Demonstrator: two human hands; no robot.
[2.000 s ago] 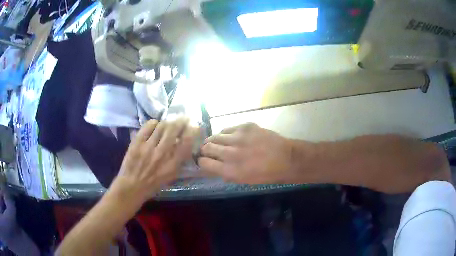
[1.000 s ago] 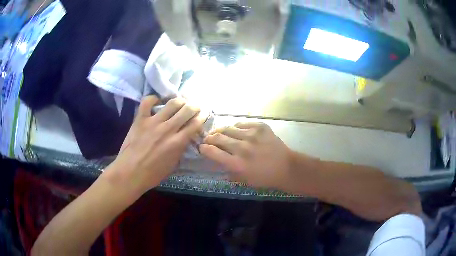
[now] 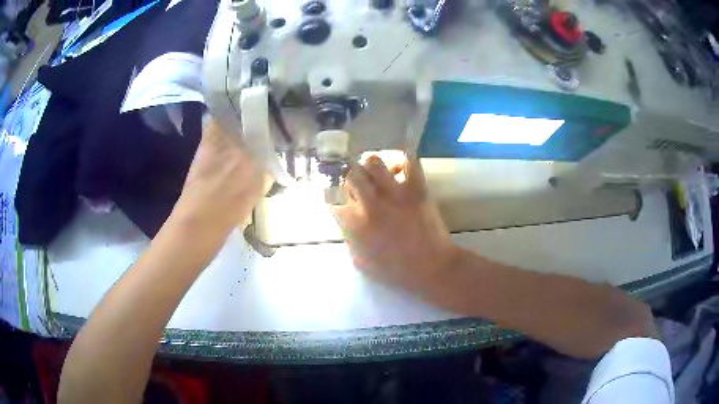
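The cream sewing machine head (image 3: 370, 59) stands over the white table, its lamp glaring at the needle area. My right hand (image 3: 394, 213) is just right of the presser foot (image 3: 331, 170), fingers bent; what its fingertips hold, if anything, is lost in glare. My left hand (image 3: 229, 170) is left of the needle area, its fingers partly hidden behind the machine head; its grip cannot be made out. Dark cloth (image 3: 118, 150) lies left of the machine, with a white cloth band (image 3: 167, 79) on it.
The green panel with a bright screen (image 3: 520, 122) is on the machine, below a red-centred dial (image 3: 566, 28). The table's green front edge (image 3: 331, 344) curves across below. Papers (image 3: 20, 150) lie at the far left. Red plastic (image 3: 177, 385) shows under the table.
Both hands have moved from the table's front part up to the needle area and now lie apart. The white cloth between them has gone from sight. The camera view has shifted.
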